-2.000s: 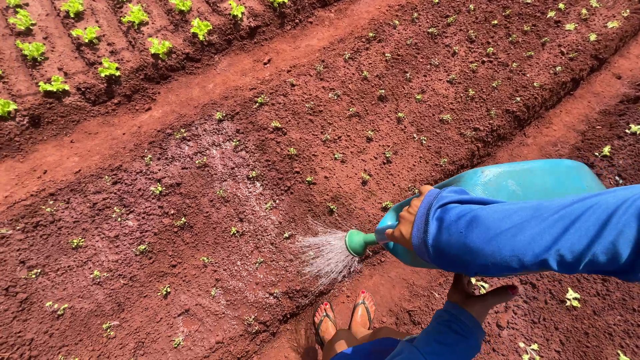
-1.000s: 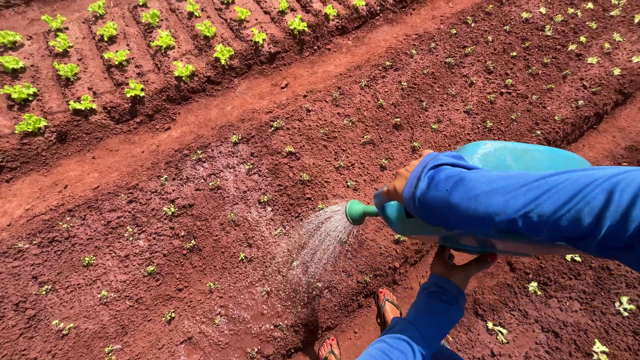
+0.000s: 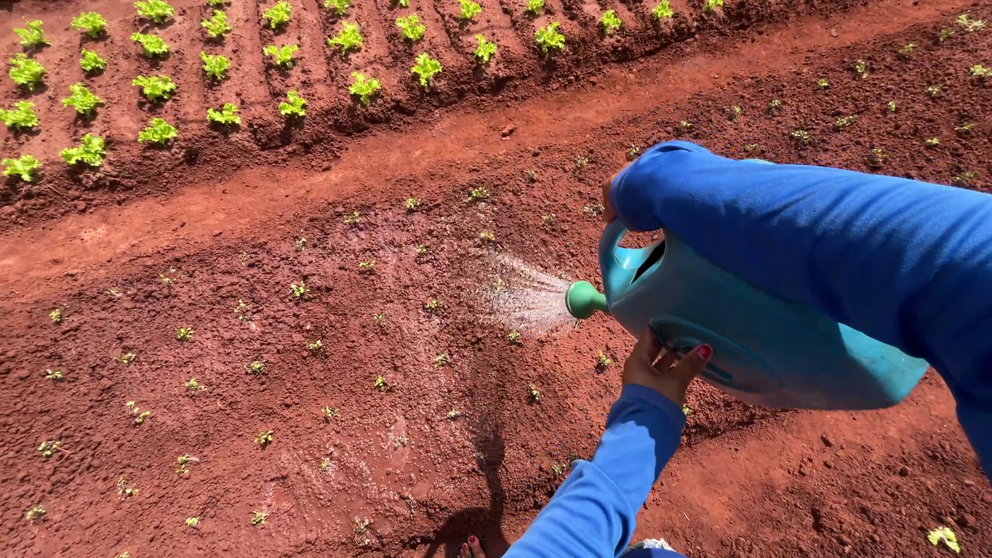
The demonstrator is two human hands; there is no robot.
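Observation:
A teal plastic watering can [image 3: 775, 341] is tipped over the soil bed, its green sprinkler rose [image 3: 583, 300] pointing left. Water [image 3: 527, 294] sprays from the rose onto red soil with small seedlings [image 3: 299, 290]. My right hand [image 3: 609, 194], mostly hidden by its blue sleeve, is at the can's handle near the spout end; its fingers are largely out of sight. Beneath the can, my left hand [image 3: 666, 366] supports its lower side, thumb against the wall and fingers partly hidden.
A bare dirt path [image 3: 333, 174] runs diagonally between this bed and one with bright green lettuce plants [image 3: 157, 87]. Another strip of bare soil [image 3: 744, 480] lies at the lower right. Toes of a foot [image 3: 471, 547] show at the bottom edge, beside a dark shadow.
The view has shifted, showing more lettuce. My left hand, apart from the can two seconds ago, now touches its underside. The spray lands on a different patch of the bed.

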